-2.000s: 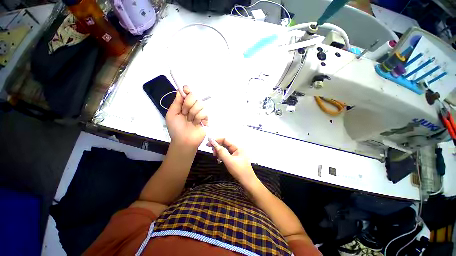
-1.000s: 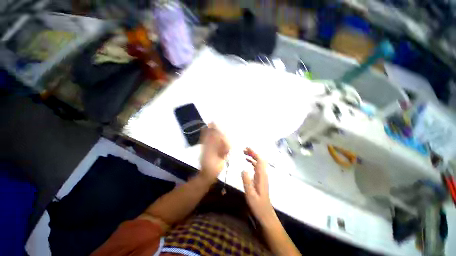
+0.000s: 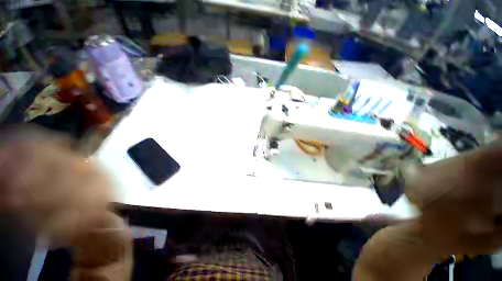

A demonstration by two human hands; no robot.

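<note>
My left hand (image 3: 52, 189) is raised close to the camera at the left edge, large and blurred. My right hand (image 3: 462, 192) is raised at the right edge, also blurred and cut off. I cannot tell whether either holds anything; no cord shows clearly between them. A black smartphone (image 3: 153, 161) lies on the left part of the white machine table (image 3: 203, 131). The white sewing machine (image 3: 336, 134) stands to the right, with yellow-orange scissors (image 3: 311, 146) under its arm. The checked apron (image 3: 223, 272) shows at the bottom.
A lilac tumbler (image 3: 114, 72) and an amber-red bottle (image 3: 82, 96) stand at the back left. A dark bundle (image 3: 192, 61) lies at the table's back. A blue spool stand (image 3: 352, 116) and orange-red snips (image 3: 415, 141) are on the machine. A pale bin (image 3: 247, 72) runs behind.
Both hands have moved apart and up towards the camera, from over the table's front edge to the picture's sides. The white cord no longer shows on the phone. The view has tilted up.
</note>
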